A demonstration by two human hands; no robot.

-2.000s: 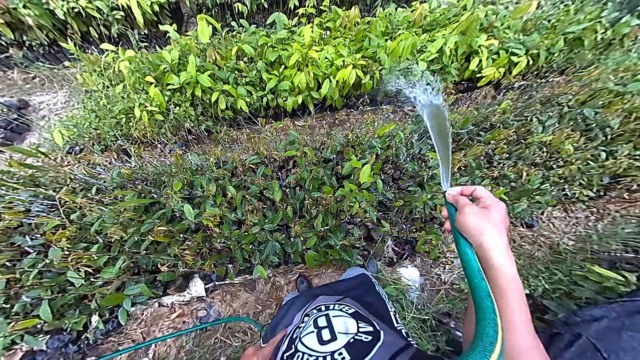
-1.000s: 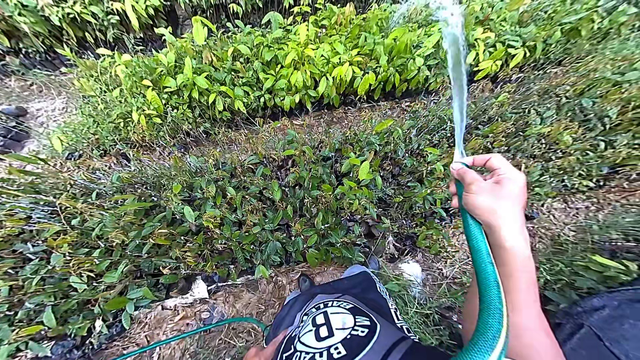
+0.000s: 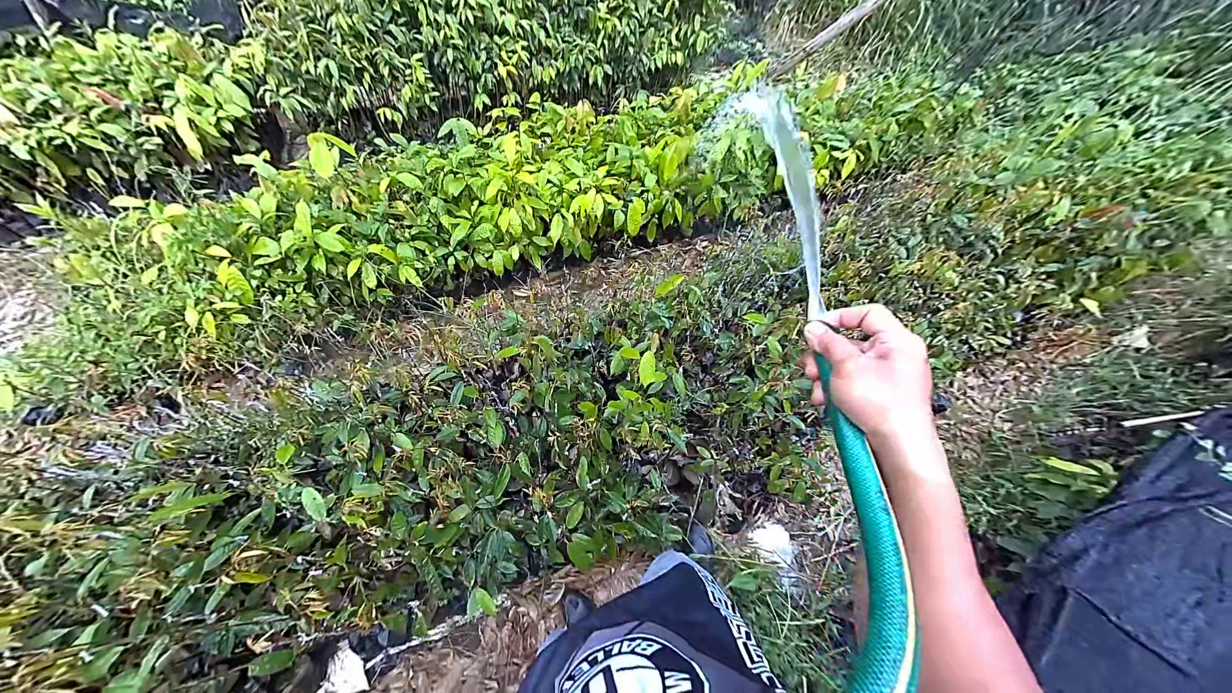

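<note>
My right hand grips the end of a green garden hose, thumb and fingers pinching its mouth. A flat stream of water shoots up and away from the hose end, breaking into spray over the leafy plants. Below and left of the hand lies a bed of dark green seedlings. Beyond it runs a row of brighter green young plants. My left hand is out of the picture.
Dark cloth or sheeting covers the lower right corner. A white scrap lies on the ground near my feet. Dry litter borders the near bed. A wooden pole slants at the back.
The view has tilted up, showing more plants at the back. The water stream leans more to the left than one second ago. Part of my left hand, seen earlier at the bottom edge, is gone from view.
</note>
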